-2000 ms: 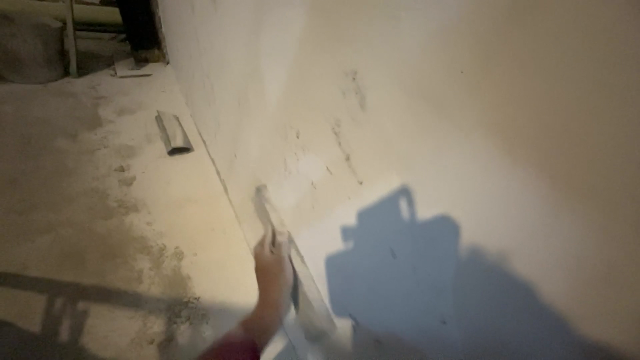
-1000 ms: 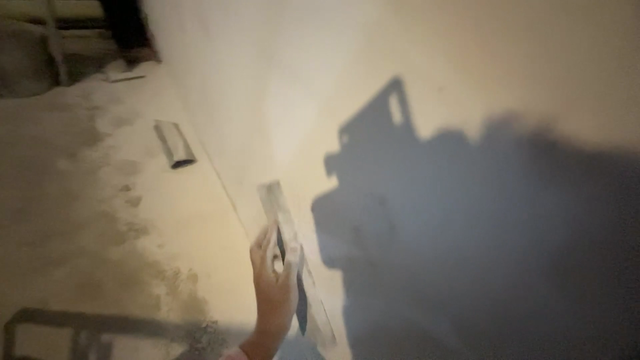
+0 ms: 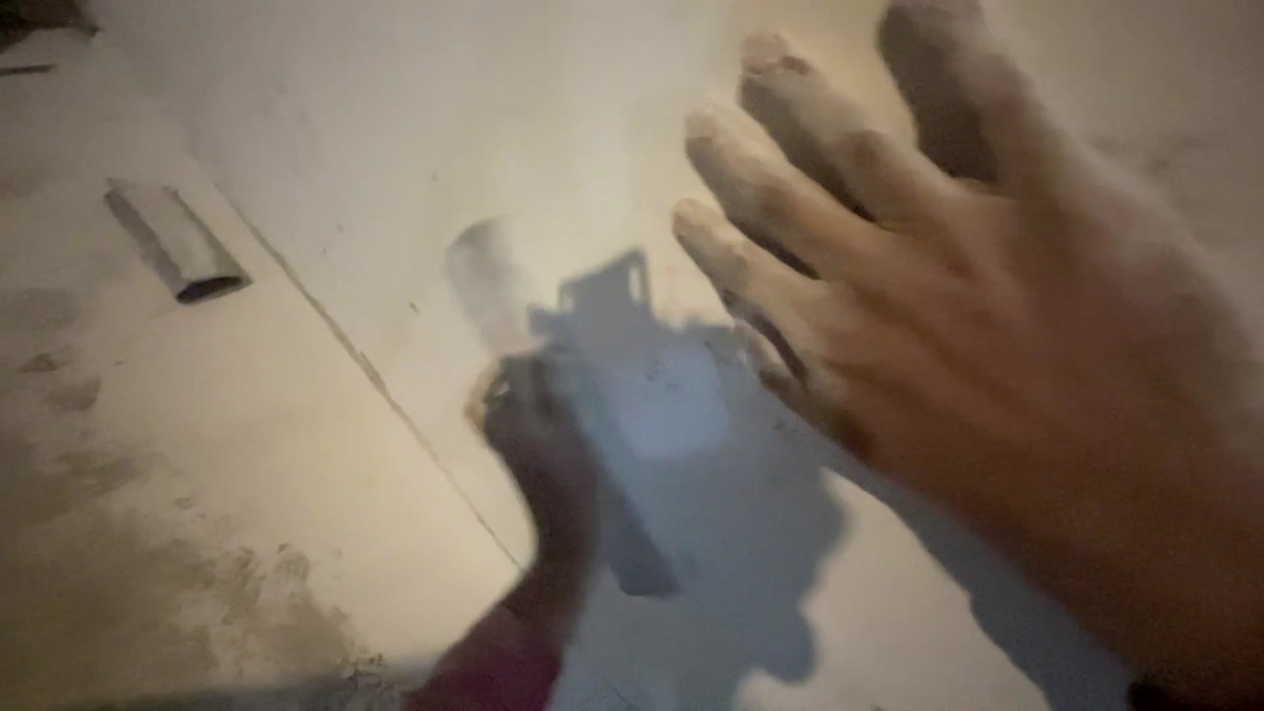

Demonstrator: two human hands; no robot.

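My left hand [image 3: 538,425], in the lower middle of the head view, is closed on a long flat plastering trowel [image 3: 637,548]. The trowel lies against or close to the pale wall, its blade slanting from upper left to lower right. Shadow and blur hide its handle and much of its outline. Large and near the camera at the right is my right hand [image 3: 948,296], back toward me, fingers spread toward the upper left, with no object visible in it. Whether its palm touches the wall [image 3: 612,128] cannot be told.
A short hollow metal-like piece [image 3: 183,242] lies on the dusty floor [image 3: 247,444] at the left. A dark seam runs between floor and wall. Shadows of a head-worn device and arms fall on the wall. Dark objects show at the upper left corner.
My right hand has come into view at the right. The left hand remains on the trowel, now in shadow. The view has shifted closer to the wall.
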